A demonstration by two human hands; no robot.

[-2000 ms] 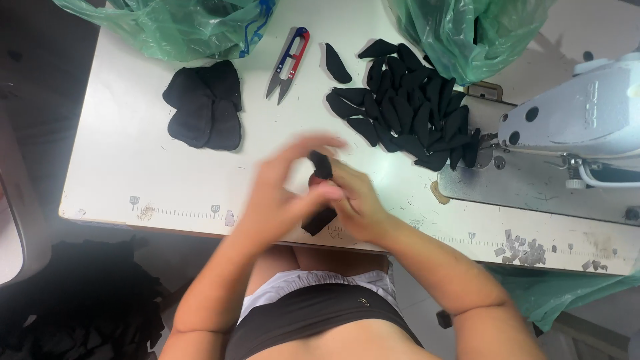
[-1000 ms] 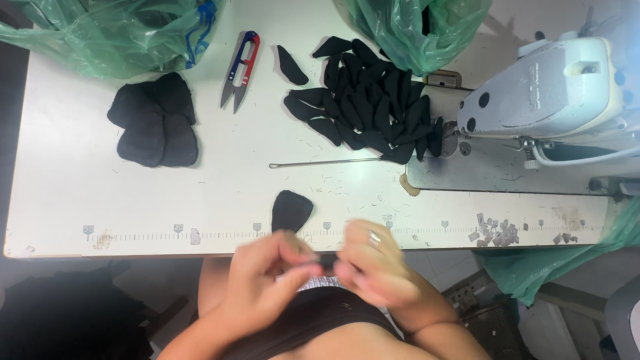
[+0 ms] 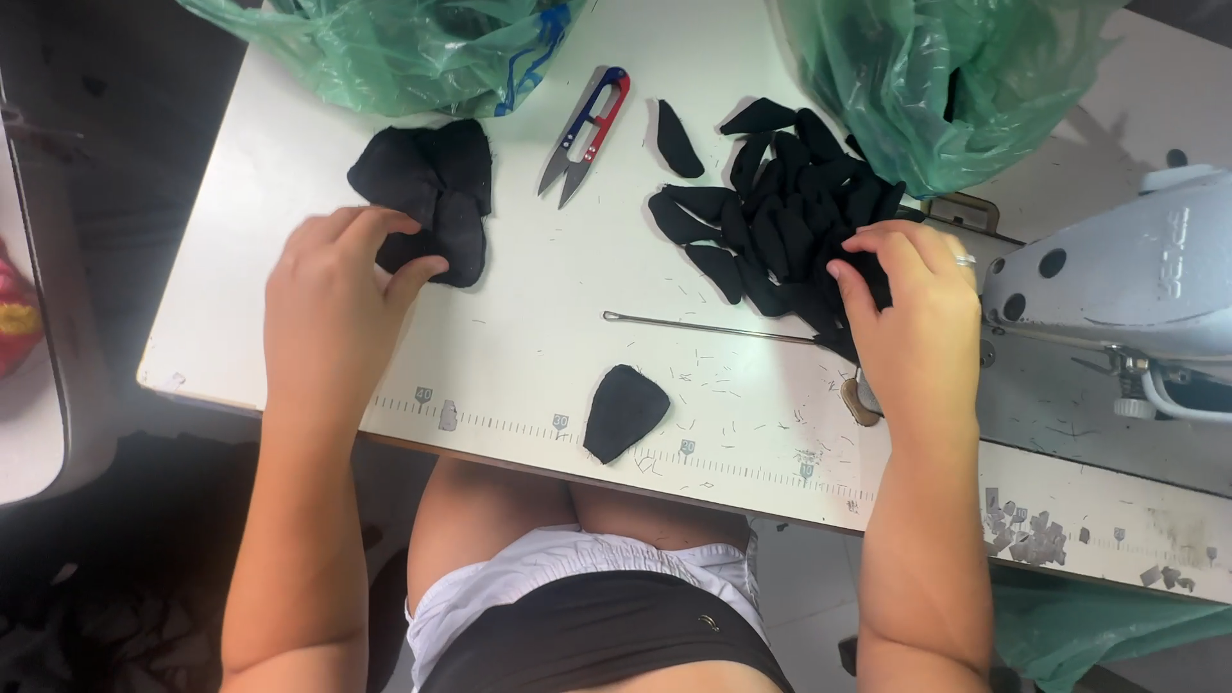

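Observation:
My left hand (image 3: 351, 274) is over the near left part of a small group of flat black fabric pieces (image 3: 460, 226), thumb and fingers apart. Over the right side of a heap of narrow black fabric pieces (image 3: 780, 226) is my right hand (image 3: 910, 303), wearing a ring; whether its fingertips pinch a piece cannot be told. A single black fabric piece (image 3: 626, 412) lies by the table's front edge. Between the hands, a thin metal rod with a looped end (image 3: 707, 328) runs toward the heap. One narrow black piece (image 3: 680, 141) lies apart from the heap.
Thread snips (image 3: 584, 135) with blue and red handles lie between the fabric groups. Green plastic bags (image 3: 404, 58) (image 3: 953, 87) stand along the far side. A sewing machine (image 3: 1116, 279) occupies the right. A printed ruler scale runs along the table's front edge.
My hands were together near the table's front edge and have moved apart, the left to the flat pieces, the right to the heap. The rod, hidden two seconds ago, shows on the table.

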